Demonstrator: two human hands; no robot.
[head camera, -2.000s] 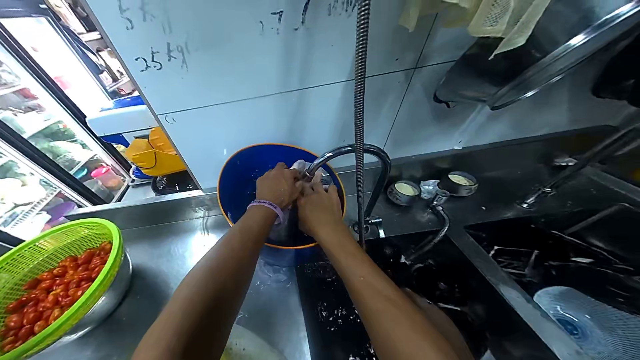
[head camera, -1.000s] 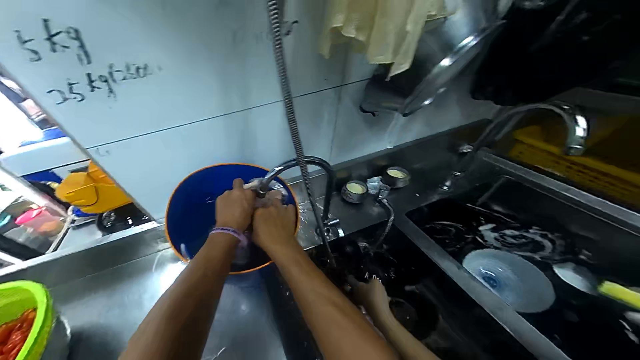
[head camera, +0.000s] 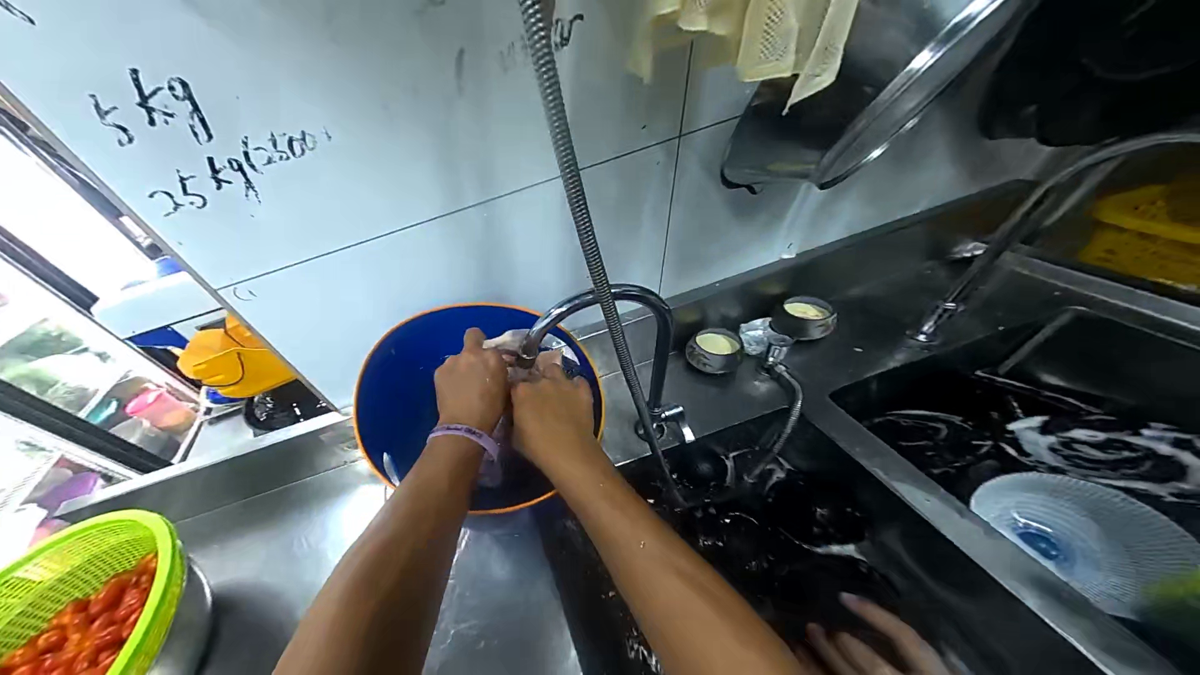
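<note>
A blue bucket with an orange rim (head camera: 375, 375) stands at the edge of the sink, below a curved metal faucet (head camera: 647, 295). Over the bucket, my left hand (head camera: 472, 389), with a lilac wristband, grips a pale, wet, plastic-like material (head camera: 507, 341) right at the faucet's mouth. My right hand (head camera: 553, 412) is closed on the same material, touching my left hand. What the material is cannot be made out, and part of it hangs down into the bucket, mostly hidden by my hands.
Another person's hand (head camera: 872, 642) is in the dark sink at the lower right. Beyond it, a ribbed glass plate (head camera: 1078, 534) lies in the soapy basin. A green basket (head camera: 164, 581) of red tomatoes stands lower left. Two small bowls (head camera: 714, 351) sit behind the sink, and a metal hose (head camera: 572, 178) hangs in front.
The view has swung to the right and shows more of the second basin. Another person's hand now shows in the near sink. Both my hands stay at the faucet's mouth.
</note>
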